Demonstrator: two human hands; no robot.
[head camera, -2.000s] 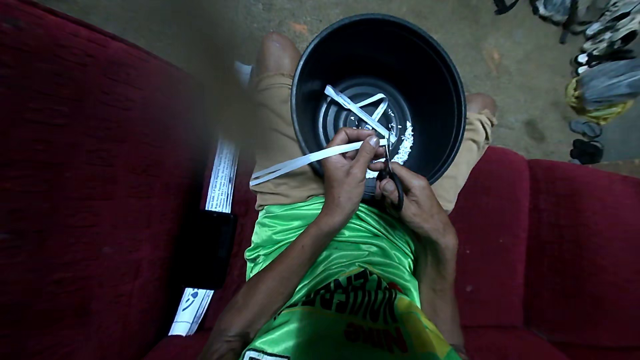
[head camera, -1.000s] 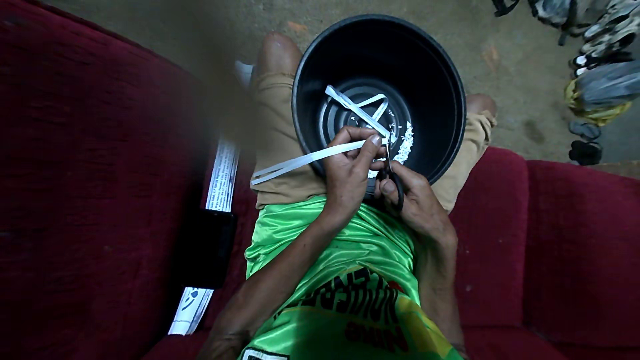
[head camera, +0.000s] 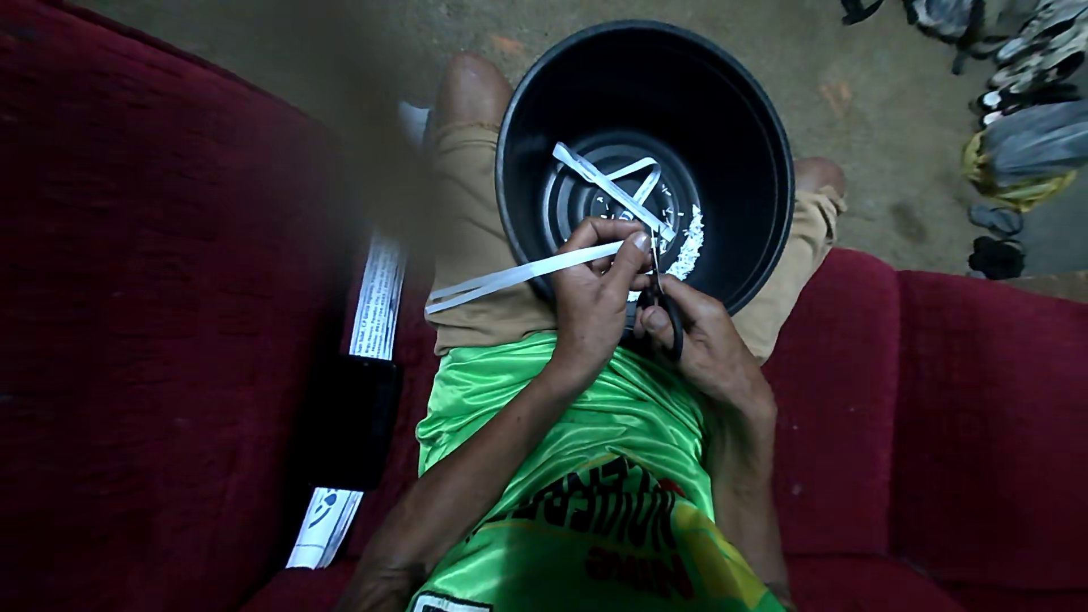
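My left hand (head camera: 595, 280) pinches white paper strips (head camera: 518, 274) between thumb and fingers; their long ends reach left over my thigh. In my right hand (head camera: 701, 340) is a pair of black-handled scissors (head camera: 675, 327), its blades pointing up beside my left fingertips at the strips' end. Both hands are over the near rim of a black plastic bucket (head camera: 722, 68) held between my knees. Inside the bucket lie a folded white strip (head camera: 599, 180) and a pile of small white paper cuttings (head camera: 690, 242). How far the blades are apart is hard to tell.
Left of my leg, a black phone (head camera: 353, 421) rests on printed paper strips (head camera: 376, 297) on the red sofa (head camera: 833, 408). Shoes (head camera: 1041, 51) and a grey and yellow plastic bag (head camera: 1033, 153) lie on the floor at the upper right. A blurred shape covers part of the upper left.
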